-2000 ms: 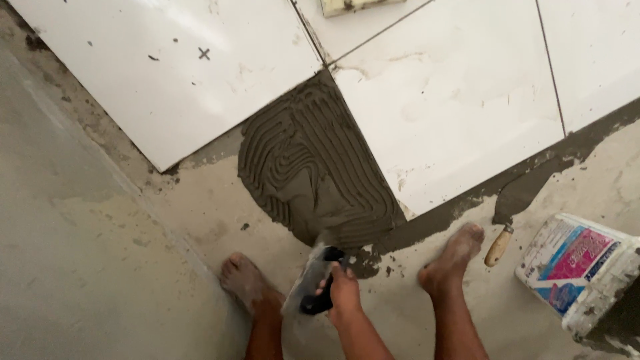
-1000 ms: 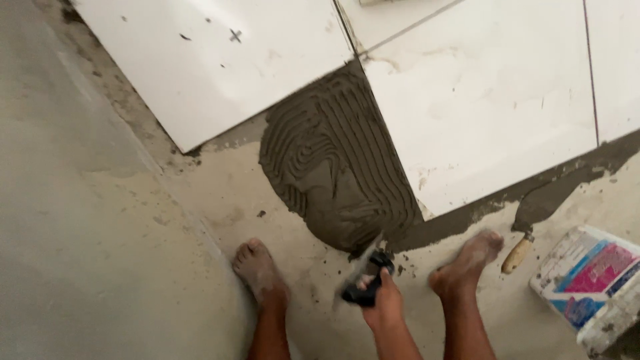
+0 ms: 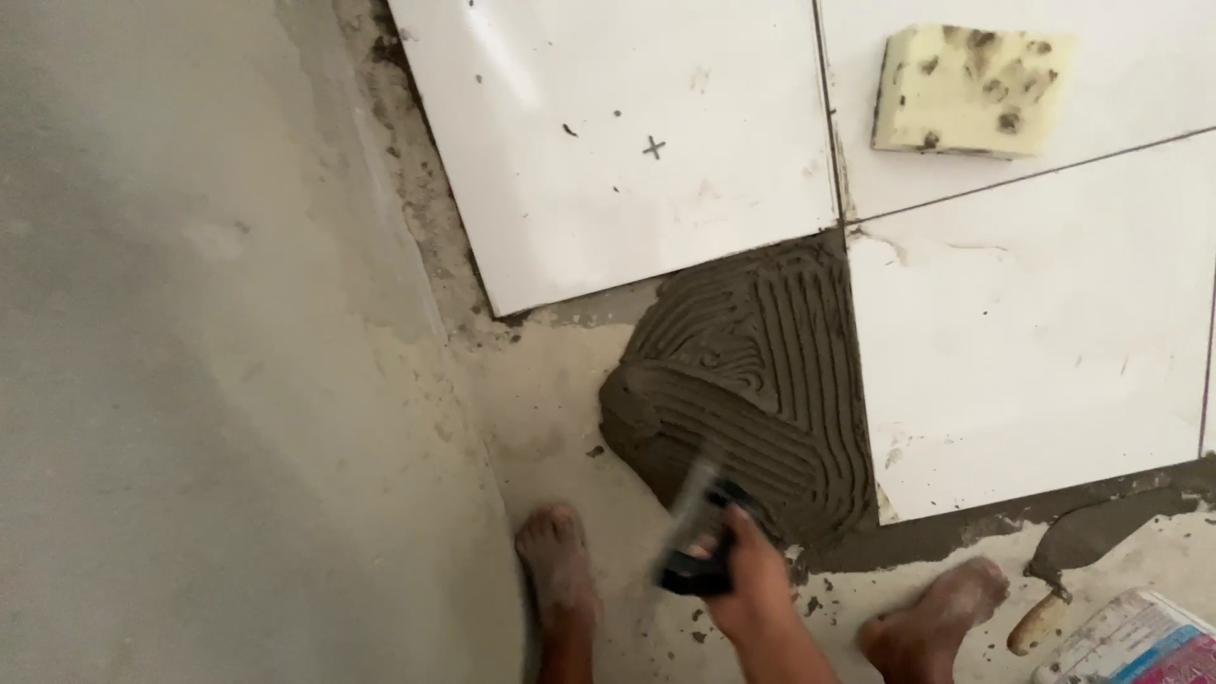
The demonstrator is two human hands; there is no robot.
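My right hand [image 3: 755, 579] is closed around the black handle of a notched trowel [image 3: 692, 513], blurred by motion, at the lower edge of a patch of grey tile adhesive [image 3: 760, 380]. Combed ridges cover much of the patch, and its lower left edge is smoother. White floor tiles border it: one at the upper left [image 3: 617, 142], one on the right [image 3: 1035, 342]. A tile spacer cross [image 3: 654, 147] lies on the upper left tile. My left hand is out of view.
A stained yellow sponge [image 3: 974, 90] rests on the upper right tile. My bare feet [image 3: 560, 570] stand on the concrete. At the lower right are a pointing trowel with a wooden handle [image 3: 1038, 622] and a plastic bucket [image 3: 1130, 646]. A grey wall [image 3: 237, 380] rises on the left.
The patch's lower left part, smoother before, now has straight ridges crossing it diagonally. My right hand still holds the notched trowel. The view has shifted, bringing the whole sponge into sight.
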